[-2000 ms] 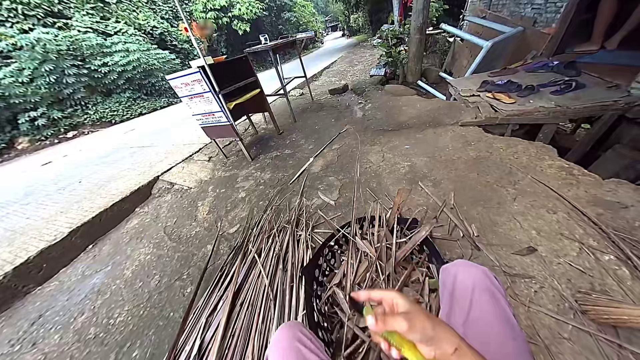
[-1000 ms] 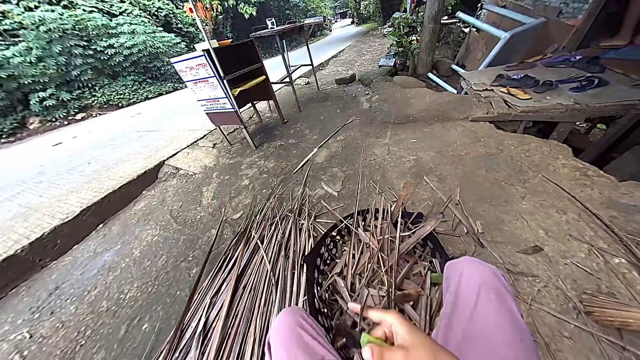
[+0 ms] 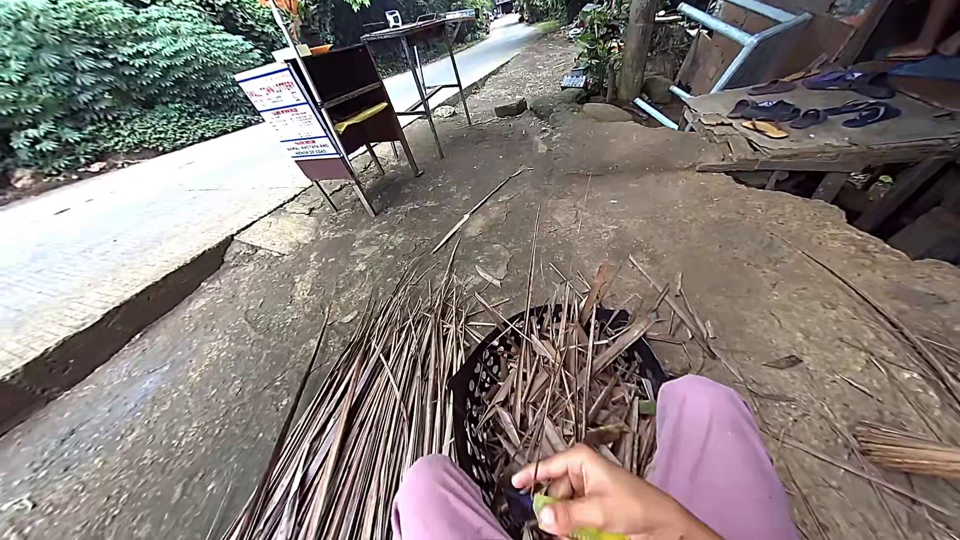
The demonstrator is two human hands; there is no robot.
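Note:
My right hand point(image 3: 600, 491) is low in the view, over the near part of a black perforated plastic basket point(image 3: 459, 420), its fingers closed on a yellow-green object point(image 3: 581, 525) that looks like a handle. Only part of that object shows, so its kind cannot be told. Dry brown leaf scraps point(image 3: 555, 390) and thin strips fill the basket, which stands between my knees. Left of it a large bundle of long dry palm leaf strips point(image 3: 375, 397) lies on the ground. My left hand is out of the frame.
A small bundle of thin sticks point(image 3: 904, 450) lies at the right. Farther off stand a sign board point(image 3: 289, 112) bearing writing, a tall table point(image 3: 420, 28) and a low wooden platform point(image 3: 825, 154) with sandals point(image 3: 765, 110). A concrete road point(image 3: 150, 217) runs along the left.
My right hand has moved lower over the near part of the basket since two seconds ago, with the yellow-green object still in its grip.

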